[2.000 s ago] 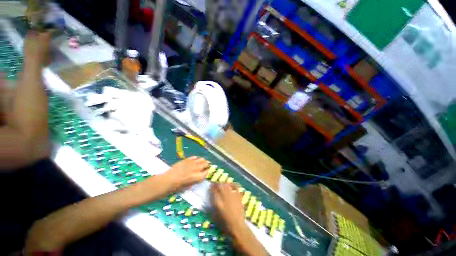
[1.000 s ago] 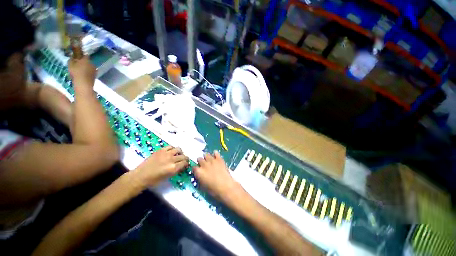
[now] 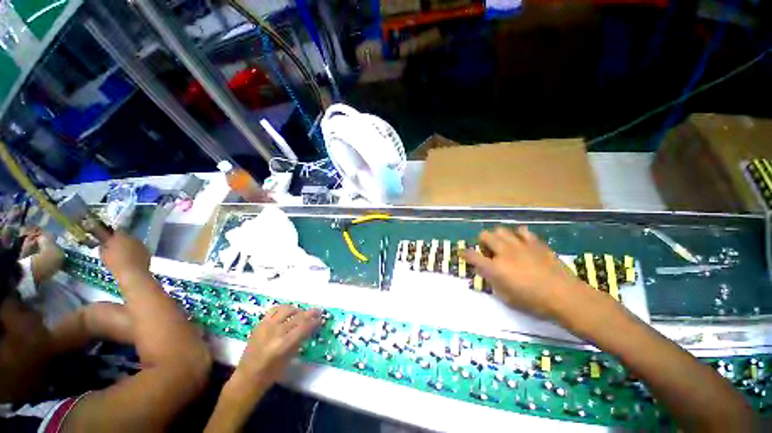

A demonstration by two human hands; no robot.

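Observation:
The long green circuit board (image 3: 406, 351) runs left to right, crowded with small black, white and silver parts. My left hand (image 3: 279, 338) rests at its upper edge, left of centre; whether its fingers hold anything is hidden. Rows of yellow-and-black components (image 3: 427, 255) stand on a white sheet (image 3: 525, 315) behind the board. My right hand (image 3: 516, 266) is over the middle of these rows, fingertips down among them; whether it grips one is unclear. Several yellow components (image 3: 545, 364) sit on the right part of the board.
Yellow-handled cutters (image 3: 366, 219) and dark tweezers (image 3: 383, 260) lie left of the rows. A white heap (image 3: 269, 245) is at left. A neighbour's arm (image 3: 144, 296) works at far left. A fan (image 3: 364, 152) and cardboard boxes (image 3: 508, 175) are behind; pale scraps (image 3: 719, 272) lie right.
The view has swung and levelled. My right hand has moved from the board, beside my left hand, to the component rows. My left hand is still at the board's edge.

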